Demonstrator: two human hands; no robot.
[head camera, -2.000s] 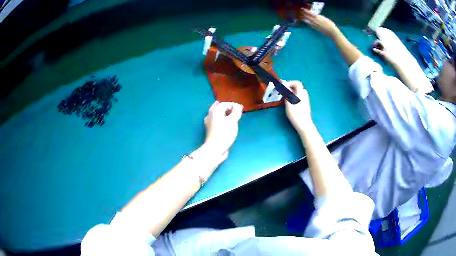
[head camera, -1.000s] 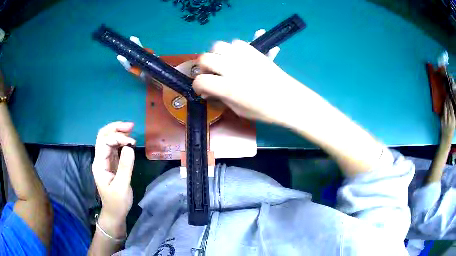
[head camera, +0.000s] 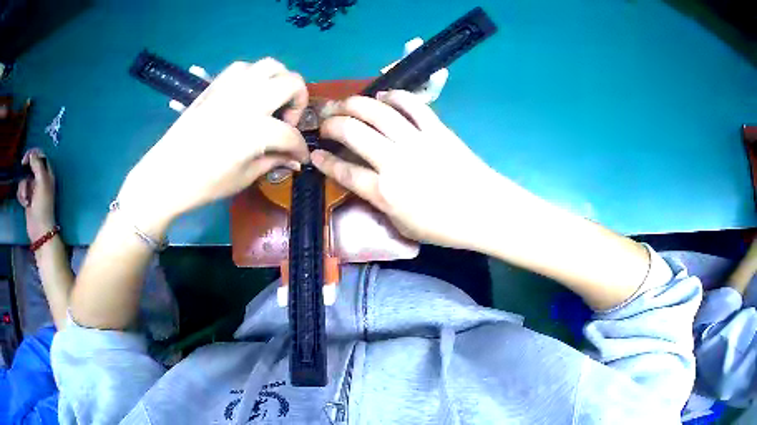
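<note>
The three-armed black assembly (head camera: 307, 266) lies as a Y on the fixture, its near arm reaching over my lap. The fixture has a reddish-brown base plate (head camera: 259, 236) and a round orange disc (head camera: 336, 192) under the hub. White and orange holders (head camera: 330, 282) flank the arms. My left hand (head camera: 228, 133) and my right hand (head camera: 398, 158) meet at the hub from both sides, fingertips pressed close to it. The fingers hide most of the hub, and I cannot tell whether either hand holds a small part.
A pile of small black parts (head camera: 319, 12) lies at the far side of the blue-green table (head camera: 581, 124). A co-worker's hand (head camera: 37, 178) is at the left edge beside a reddish-brown fixture (head camera: 12, 137). Another person's grey sleeve (head camera: 718, 319) shows at the right.
My left hand has moved from beside the fixture up to the hub and joined my right hand there. The view has shifted slightly, and the co-worker's hand at left shows more fully.
</note>
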